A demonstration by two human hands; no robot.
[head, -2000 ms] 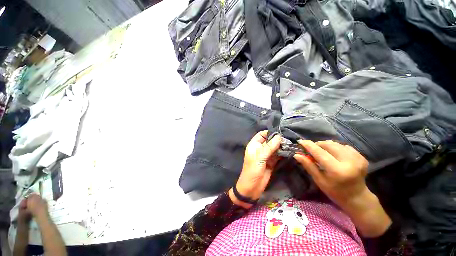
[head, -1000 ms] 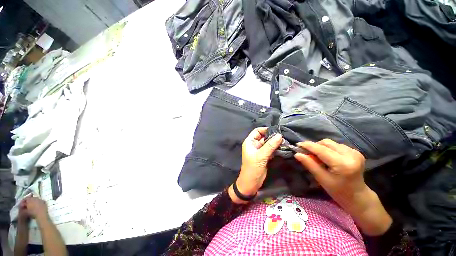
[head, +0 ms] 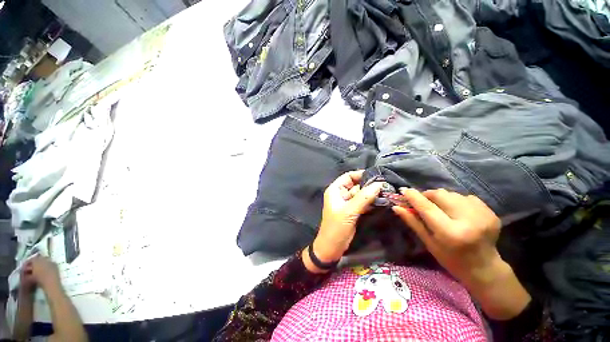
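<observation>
A grey and black denim garment (head: 428, 130) with metal buttons and a patch pocket lies across the table edge and towards my lap. My left hand (head: 346, 212) pinches a small folded part of it between thumb and fingers. My right hand (head: 451, 224) is closed at the same spot. Thread snips (head: 399, 200) show as a thin reddish bit between its fingers; most of them is hidden. The fingertips of both hands are nearly touching. Any thread end there is too small to tell.
More grey and black denim garments (head: 287, 60) are heaped beyond and to the right. Pale cloth (head: 60, 163) lies at the far left of the white table (head: 174, 153), near a dark phone (head: 71, 240). Another person's hands (head: 40, 272) are at the lower left.
The folded part at my fingertips has turned slightly and shows a round button-like spot. My right hand has shifted a little to the right. The rest is nearly unchanged.
</observation>
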